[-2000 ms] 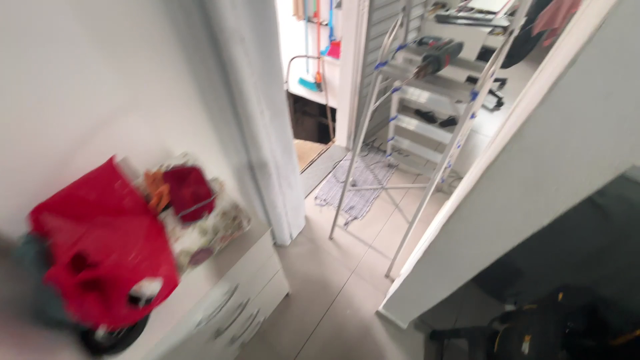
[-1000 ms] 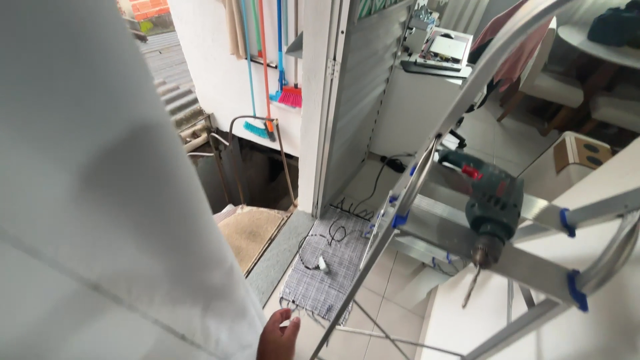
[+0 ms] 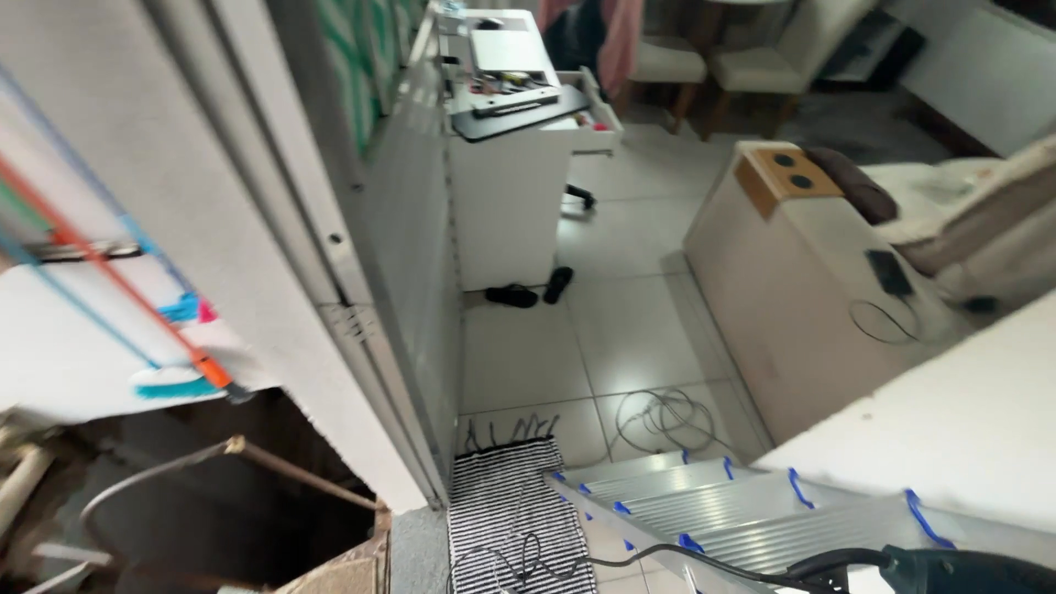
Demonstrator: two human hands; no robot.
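Neither of my hands shows in the head view. At the lower right edge is part of a dark green power drill (image 3: 965,571), cut off by the frame, with its black cord (image 3: 718,559) running left over the striped rug. Whether a hand holds it is hidden. Below and beside it, the aluminium stepladder (image 3: 742,520) shows its ribbed steps with blue fittings. The striped rug (image 3: 516,511) lies on the tiles beside the door frame.
A metal door frame (image 3: 363,330) stands at the left, with brooms (image 3: 177,381) and a dark opening (image 3: 239,487) beyond. A coiled cable (image 3: 664,421), black sandals (image 3: 511,295), a white desk (image 3: 507,206) and a sofa arm (image 3: 792,297) are further in.
The view has moved strongly toward the room. The hand at the bottom edge one second ago is out of view. The drill, then whole above the ladder, now shows only partly at lower right.
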